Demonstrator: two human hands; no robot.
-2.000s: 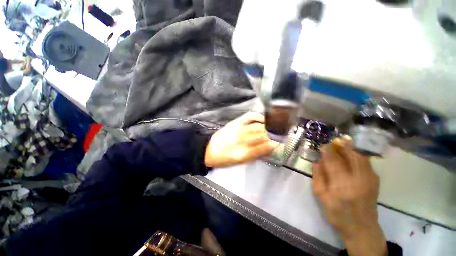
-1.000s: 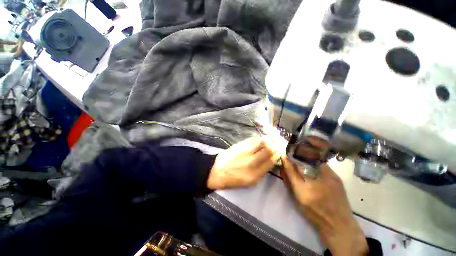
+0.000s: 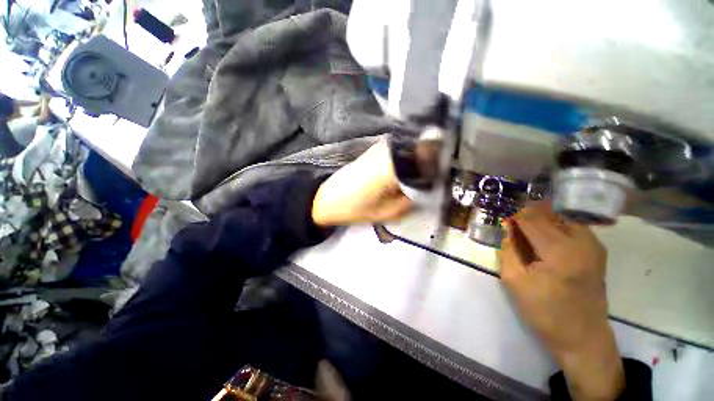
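Note:
The grey plush garment point(image 3: 274, 94) lies heaped left of the white sewing machine head point(image 3: 626, 70), with a pale seam edge along its near side. My left hand point(image 3: 364, 190) is at the garment's right end beside the needle area; its fingertips are partly hidden behind the machine's blurred front part, so its grip cannot be told. My right hand point(image 3: 556, 274) is right of the shiny presser foot parts point(image 3: 489, 200), fingers bent and thumb near the index finger; whether it holds something small cannot be told.
A grey device with a round dial point(image 3: 106, 78) stands on the table at far left, near a dark spool-like object point(image 3: 154, 25). Cloth scraps point(image 3: 51, 180) and a red edge point(image 3: 144, 217) are at left. A ruled grey strip point(image 3: 391, 334) runs along the table's front edge.
Since one second ago the view has shifted and the machine head looks closer. My hands have moved apart, the right hand now right of the presser foot. The garment end has left the foot area.

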